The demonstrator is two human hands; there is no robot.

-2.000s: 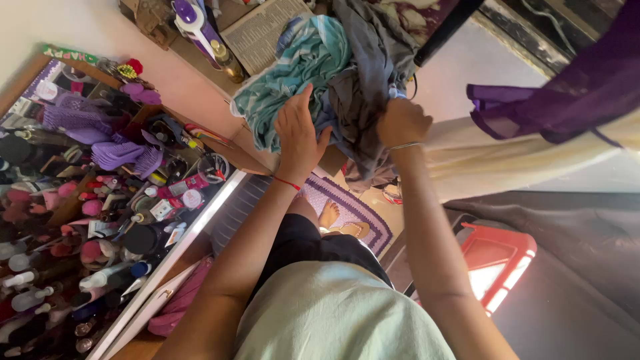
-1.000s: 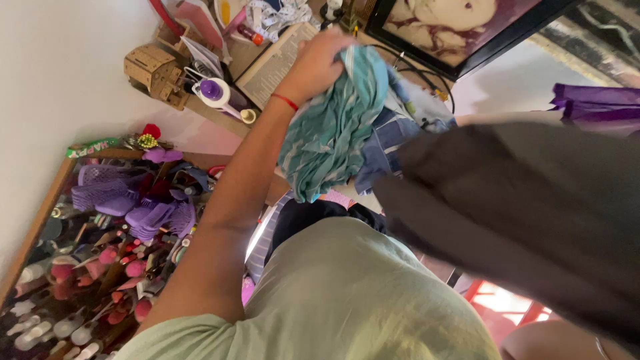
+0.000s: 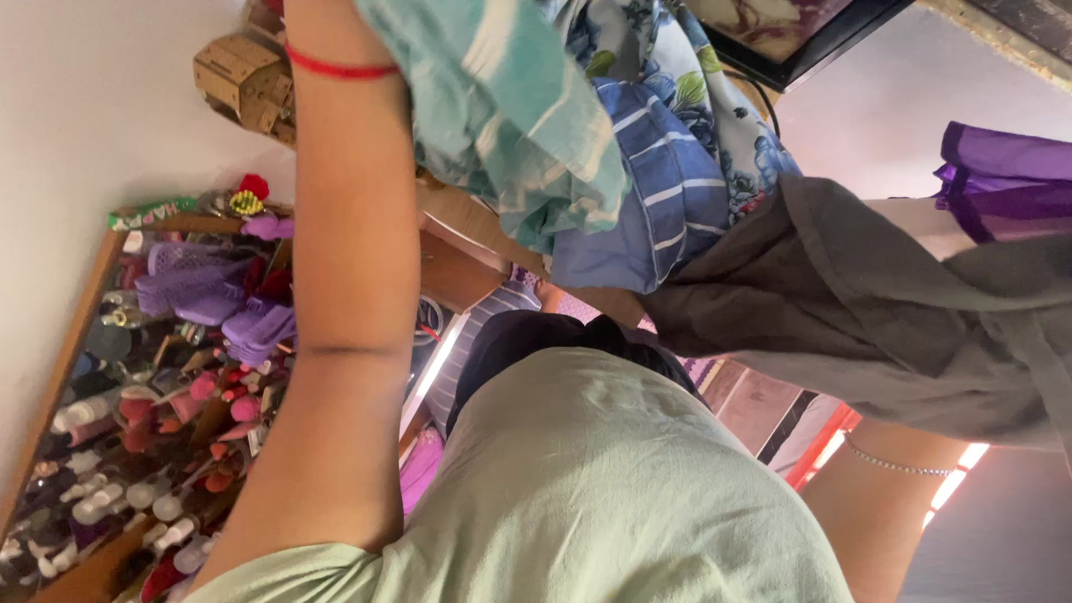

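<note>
My left forearm, with a red thread at the wrist, reaches up at the upper left; the hand itself lies beyond the top edge, next to a teal striped cloth (image 3: 519, 126). Beside that cloth hang a blue cloth with white stripes (image 3: 666, 176) and a white cloth with blue flowers (image 3: 703, 84). A dark grey cloth (image 3: 871, 285) stretches across the right side. It covers my right hand, and only the forearm with a beaded bracelet shows beneath. What my fingers grip cannot be seen.
A mirror with a wooden frame (image 3: 79, 335) reflects many cosmetics and purple baskets at left. A small wooden box (image 3: 243, 79) is at the upper left. A framed picture (image 3: 779, 33) stands at the top, and a purple curtain (image 3: 1005, 180) hangs at right.
The dark grey cloth, bunched with the teal one two seconds ago, now spreads apart to the right. Blue striped and flowered cloths show more. My left hand has passed out of view at the top.
</note>
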